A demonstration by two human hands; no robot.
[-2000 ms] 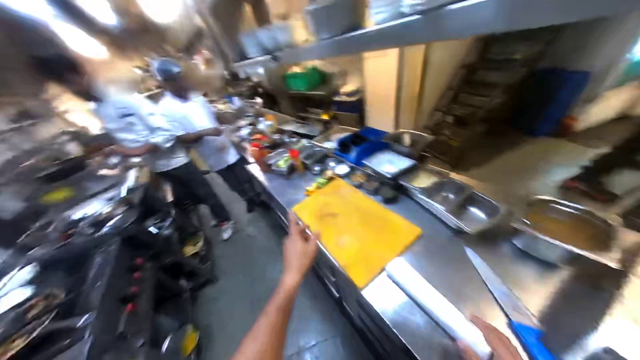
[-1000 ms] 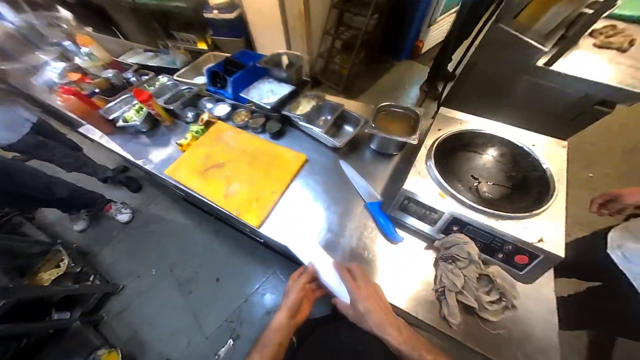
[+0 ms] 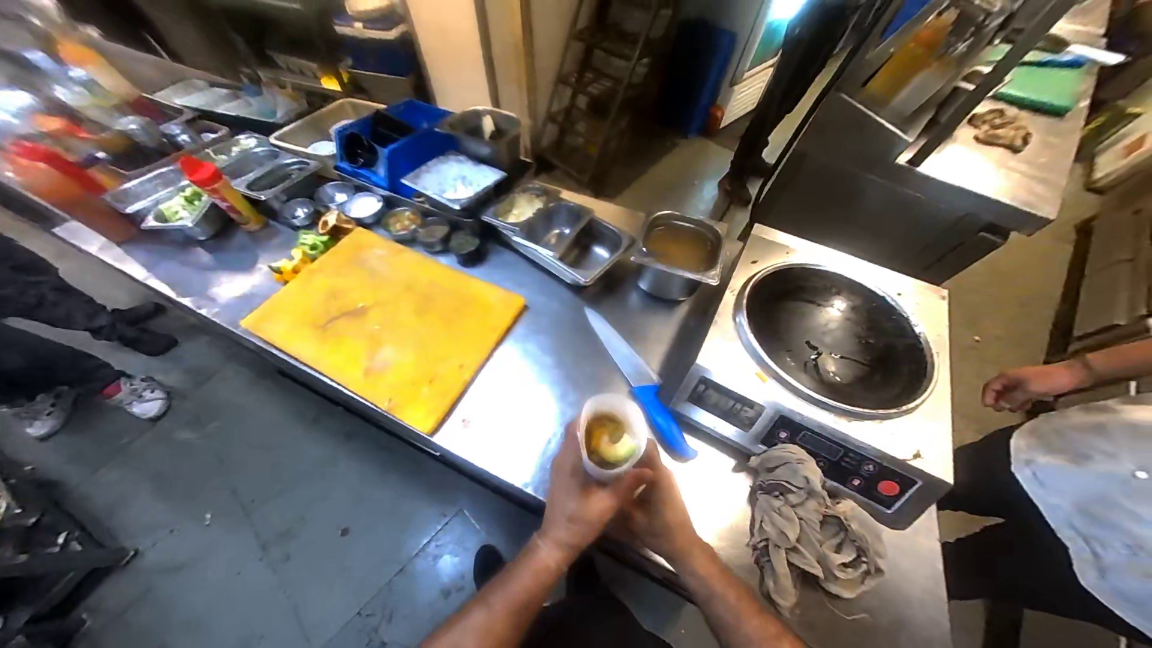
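Both my hands hold a translucent plastic container [image 3: 611, 436] over the counter's front edge, its open mouth facing me. Inside are yellowish-brown contents with a pale piece. My left hand [image 3: 580, 504] wraps its left side; my right hand [image 3: 661, 508] grips from the right and below, its fingers partly hidden. Just beyond the container lies a chef's knife with a blue handle [image 3: 663, 421], blade pointing away to the left. A yellow cutting board [image 3: 387, 324] rests on the steel counter to the left, with cut vegetables [image 3: 304, 255] at its far left corner.
To the right are an induction wok hob [image 3: 837, 337] and a crumpled grey cloth [image 3: 805, 531]. Steel pans [image 3: 576, 243], a pan of brown liquid [image 3: 681, 252], a blue bin [image 3: 387, 148] and squeeze bottles [image 3: 220, 191] line the back. Another person's hand [image 3: 1035, 387] is at the right.
The view has swung right since the oldest frame. The white container, a second ago lying tilted between my hands, is now turned so its open mouth and contents show.
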